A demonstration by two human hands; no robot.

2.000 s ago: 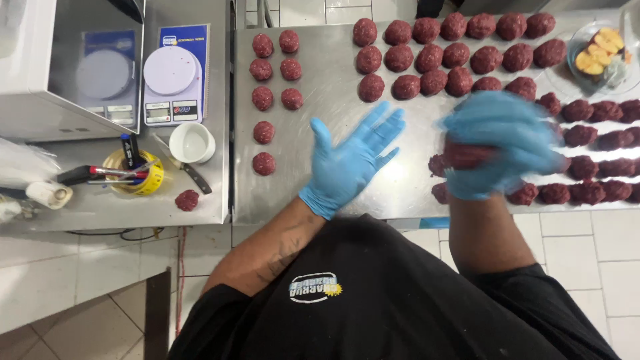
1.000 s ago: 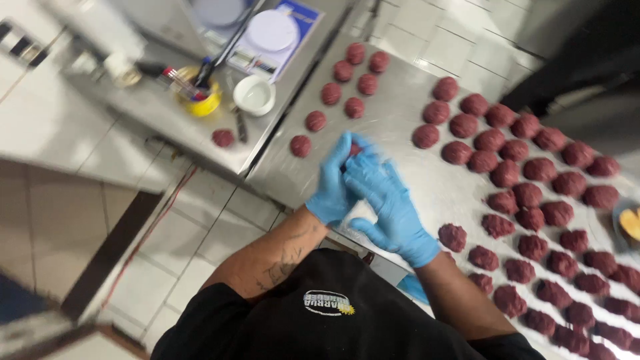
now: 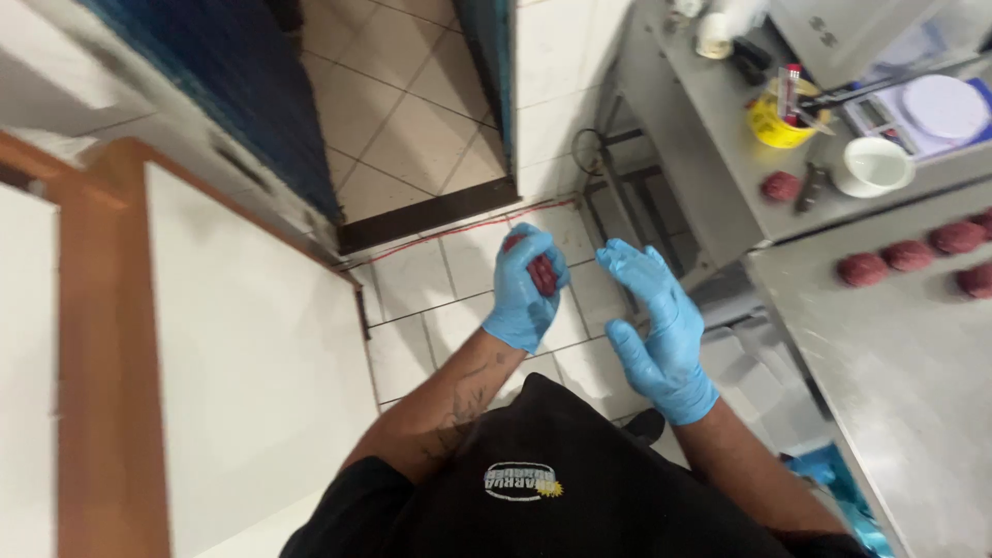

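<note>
My left hand (image 3: 528, 283), in a blue disposable glove, is closed around a lump of ground meat (image 3: 542, 274); the red meat shows between thumb and fingers. To its right my right hand (image 3: 659, 325), gloved the same way, is held up with the palm facing the left hand, fingers extended, thumb apart and nothing in it. Both hands are in the air above the tiled floor. Balls of ground meat (image 3: 863, 270) rest on the steel table (image 3: 891, 372) at the right. Another meat ball (image 3: 780, 186) lies on the steel counter beside a knife (image 3: 811, 187).
On the counter (image 3: 717, 101) stand a white bowl (image 3: 873, 168), a yellow tub (image 3: 777, 120) holding pens, and a kitchen scale (image 3: 944, 106). A doorway with a dark sill (image 3: 434, 213) lies ahead. A white panel with a brown frame (image 3: 112, 349) stands at the left.
The view has swung left, toward the doorway. My hands, together one second ago, are now apart. The left hand holds the meat and the right hand is empty; two seconds ago the right hand held meat.
</note>
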